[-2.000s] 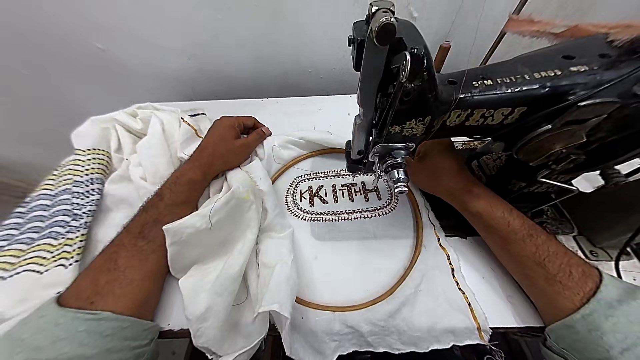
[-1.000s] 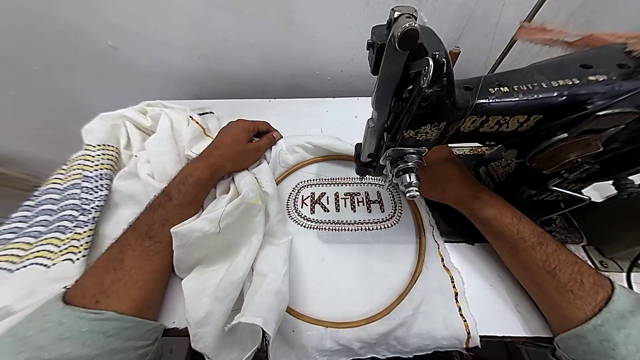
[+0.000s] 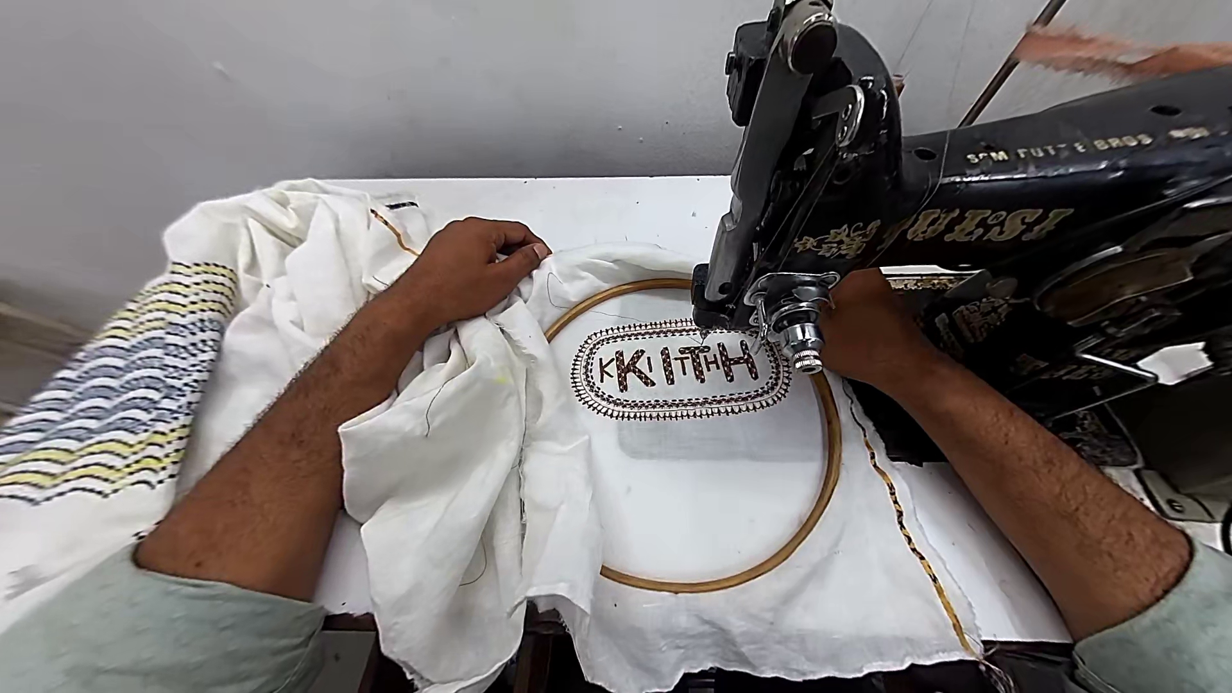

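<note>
White cloth (image 3: pixel 712 510) is stretched in a round wooden embroidery hoop (image 3: pixel 830 462). Dark reddish-brown lettering inside a stitched oval border (image 3: pixel 681 371) lies near the hoop's top, beneath the needle area of a black sewing machine (image 3: pixel 1011 164). My left hand (image 3: pixel 476 265) rests on bunched white cloth just outside the hoop's upper left, its fingertips pinching a fold. My right hand (image 3: pixel 871 332) is behind the machine's tension dial (image 3: pixel 802 337), at the hoop's upper right; its fingers are hidden by the machine head. The needle tip is too small to make out clearly.
More cloth with yellow and grey wavy stitching (image 3: pixel 125 375) spreads over the left side of the white table (image 3: pixel 577 207). A grey wall stands behind. An orange cloth strip (image 3: pixel 1126 53) hangs above the machine arm. Loose threads lie on the cloth.
Between the frames the hoop has shifted slightly under the machine, so the needle area is over a different part of the lettering. Both hands keep about the same places beside it.
</note>
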